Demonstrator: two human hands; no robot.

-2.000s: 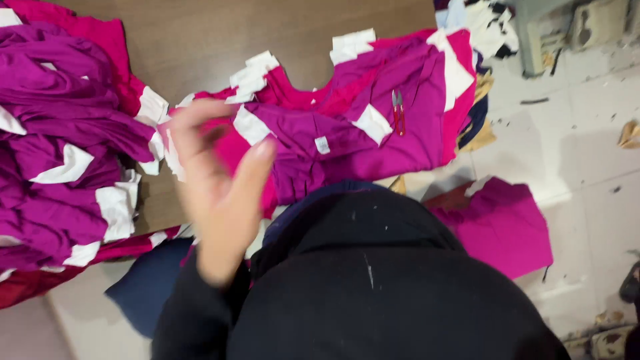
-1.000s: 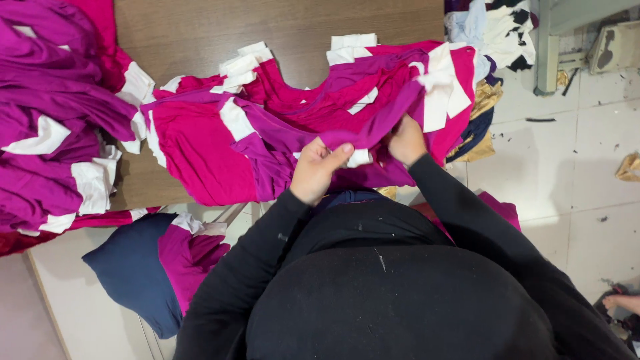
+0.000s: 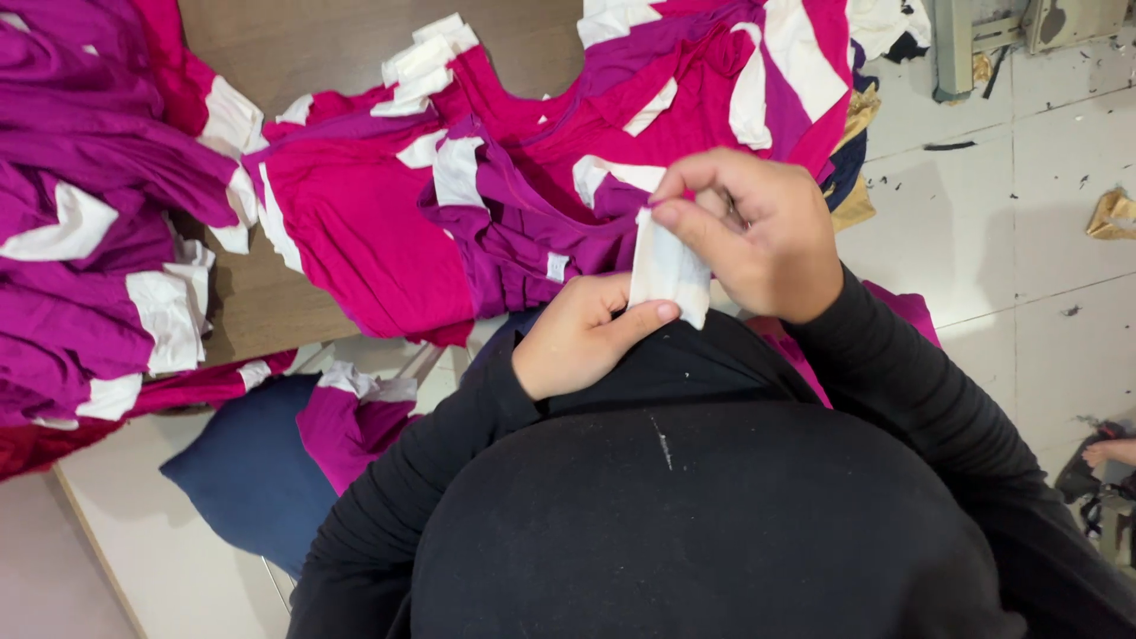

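My left hand [image 3: 590, 328] pinches the lower end of a white fabric band [image 3: 666, 280] on a purple garment, thumb on top. At the band's upper end my right hand [image 3: 754, 226] grips the edge with thumb and fingers; something metallic shows partly among its fingers, too hidden to name. The purple garment [image 3: 568, 213] lies over pink cloth [image 3: 382, 231] on the table, with a small white label [image 3: 557, 267] near its edge. More white pieces [image 3: 426, 67] show along the far side of the pink cloth.
A heap of purple garments with white pieces [image 3: 80, 160] covers the left of the brown table [image 3: 266, 44]. Below the table edge are a navy cloth [image 3: 257, 470] and a purple one [image 3: 355, 426]. Scraps lie on the tiled floor [image 3: 1065, 266] at right, near a metal leg [image 3: 951, 53].
Two seconds ago one hand was raised over the cloth and red-handled snips lay on it at right; they no longer show there. Both hands have since come together at the white band.
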